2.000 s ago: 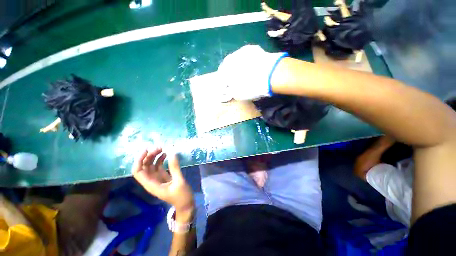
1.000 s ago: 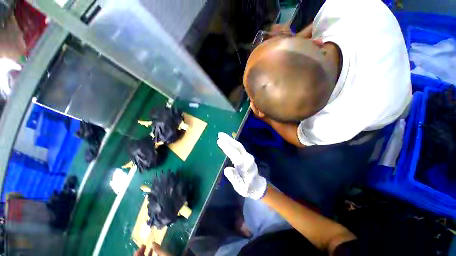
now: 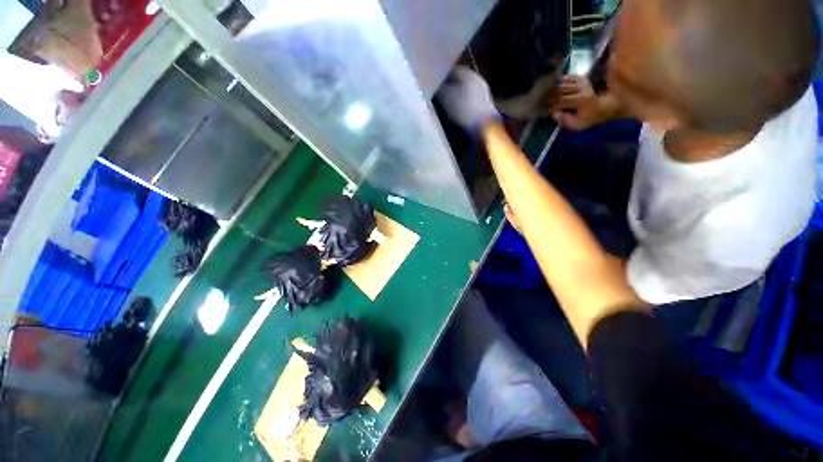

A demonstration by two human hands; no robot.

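My right hand [image 3: 469, 97], in a white glove, reaches into the dark opening of the grey metal box [image 3: 343, 81]. It is blurred and partly in shadow; whether it holds anything cannot be told. My left hand is not in view. A black ruffled clump [image 3: 338, 370] with beige ends lies on the near tan glue board [image 3: 282, 411]. Two more black clumps [image 3: 346, 229] [image 3: 300, 277] with beige ends lie farther along the bench, the first partly on a second cardboard sheet [image 3: 393, 256].
A person in a white shirt [image 3: 731, 212] sits close on the right, a hand [image 3: 577, 101] near the box opening. Blue crates [image 3: 772, 334] stand behind them. Stacked blue crates [image 3: 113, 248] and black clumps [image 3: 117, 343] are beyond the green bench [image 3: 433, 248].
My right hand has moved from above the bench's front edge forward into the box. My left hand's fingers, seen at the near board a second ago, have left the view. The camera view has shifted.
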